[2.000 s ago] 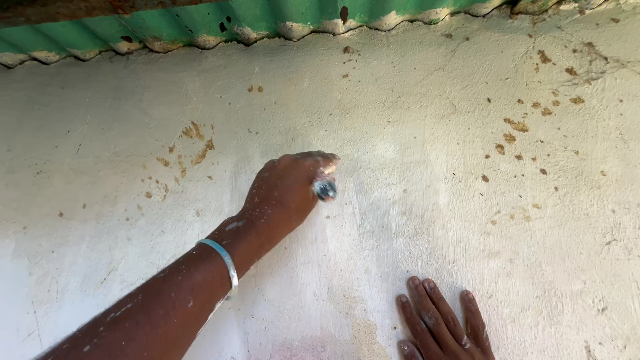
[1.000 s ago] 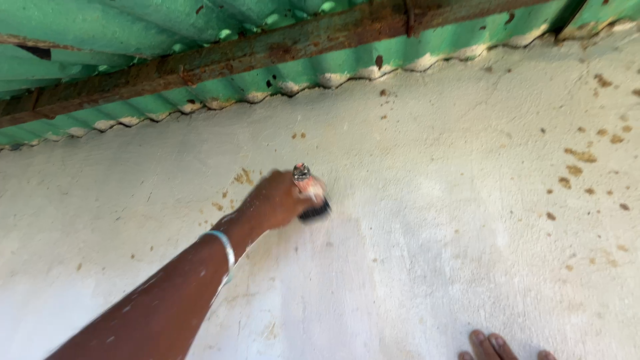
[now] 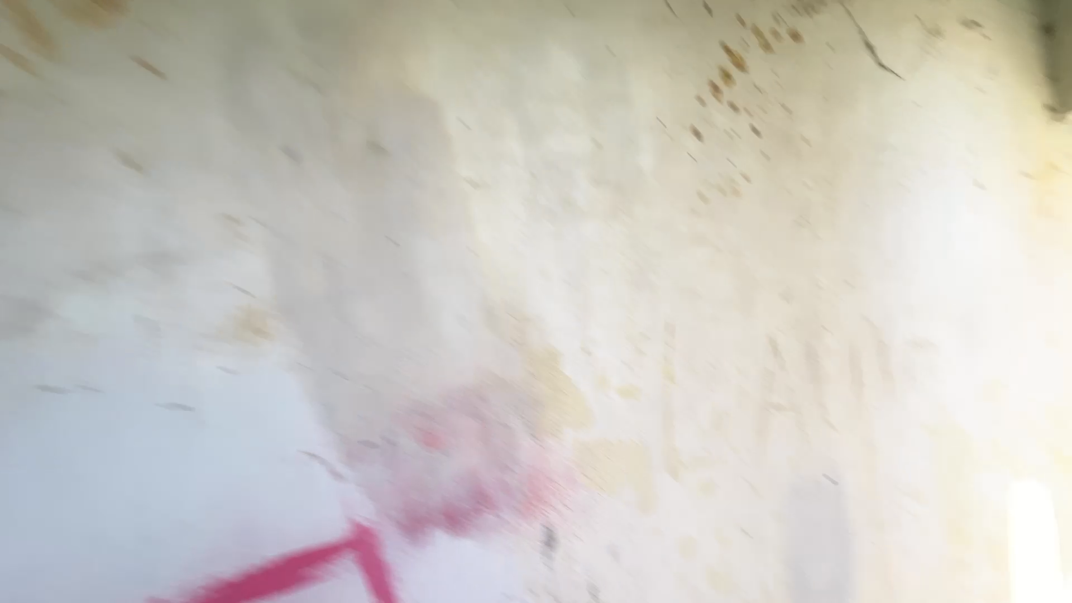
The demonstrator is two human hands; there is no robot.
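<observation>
Neither of my hands shows in the head view now, and the paintbrush is out of sight too. A plastered wall (image 3: 712,276) fills the view, blurred by motion. It is coated unevenly in white and cream, with a greyish streaked band (image 3: 360,251) left of the middle. Below that band lies a smeared pink patch (image 3: 469,477). A bold pink painted line (image 3: 276,569) bends at a corner near the bottom edge. Brown spots (image 3: 733,67) dot the upper wall right of the middle.
A thin dark crack (image 3: 871,46) runs down the wall at the upper right. A dark edge of something (image 3: 1057,59) stands in the top right corner. Very bright light falls along the right side.
The view has swung down the wall, away from the green corrugated sheet. The left hand with the brush and the right hand by the wall, both seen earlier, have left the view.
</observation>
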